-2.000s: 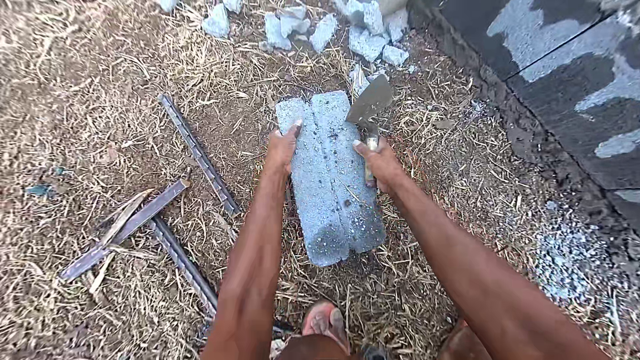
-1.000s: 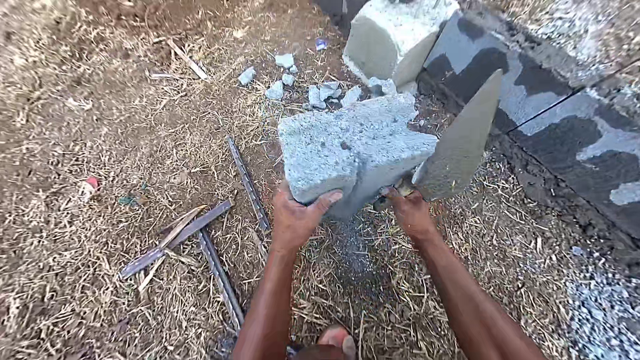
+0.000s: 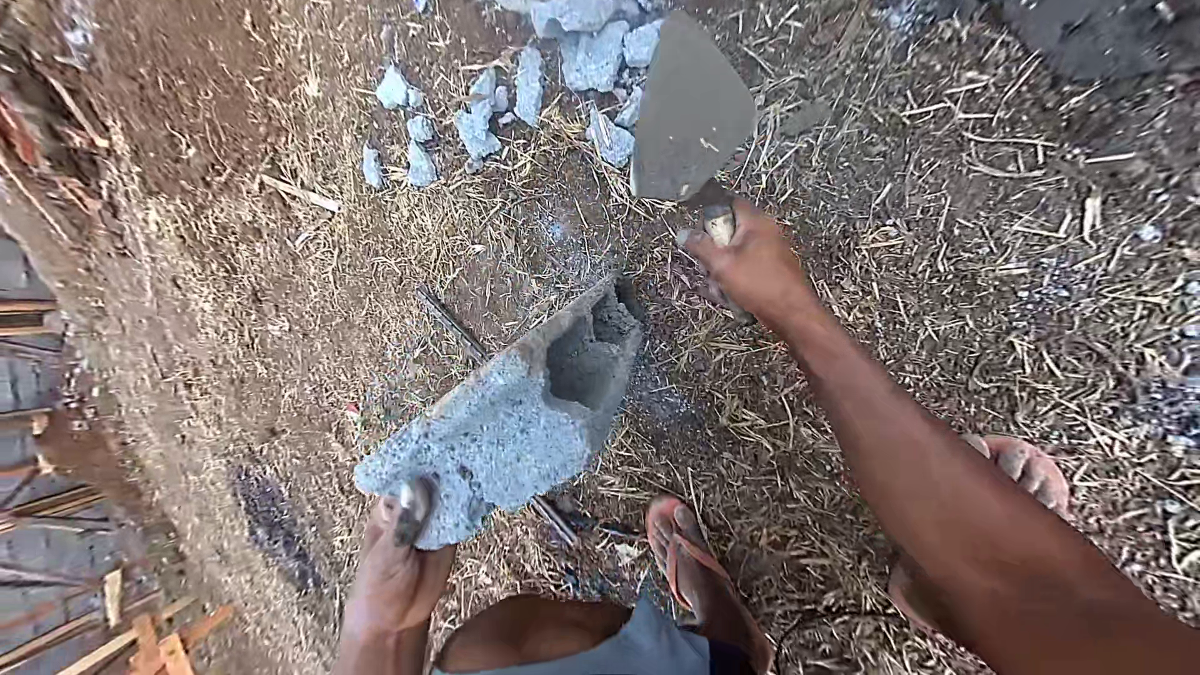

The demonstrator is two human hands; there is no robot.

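Note:
My left hand (image 3: 398,553) grips the lower left end of a grey concrete block (image 3: 487,431), with the thumb on top. The block is tilted, its upper right end rough and hollow. Up and to the right, my right hand (image 3: 750,262) is closed around the handle of a masonry trowel (image 3: 692,112), whose broad metal blade points up. The trowel and the block are apart.
Broken concrete pieces (image 3: 592,56) lie on the straw-strewn soil at the top. A dark metal bar (image 3: 452,323) runs partly under the block. Wooden strips (image 3: 112,595) are at the lower left. My sandalled feet (image 3: 680,548) stand near the bottom.
My right hand has come off the block and moved away to the right with the trowel. My left hand still holds the block, which is turned and tilted differently. The view has shifted.

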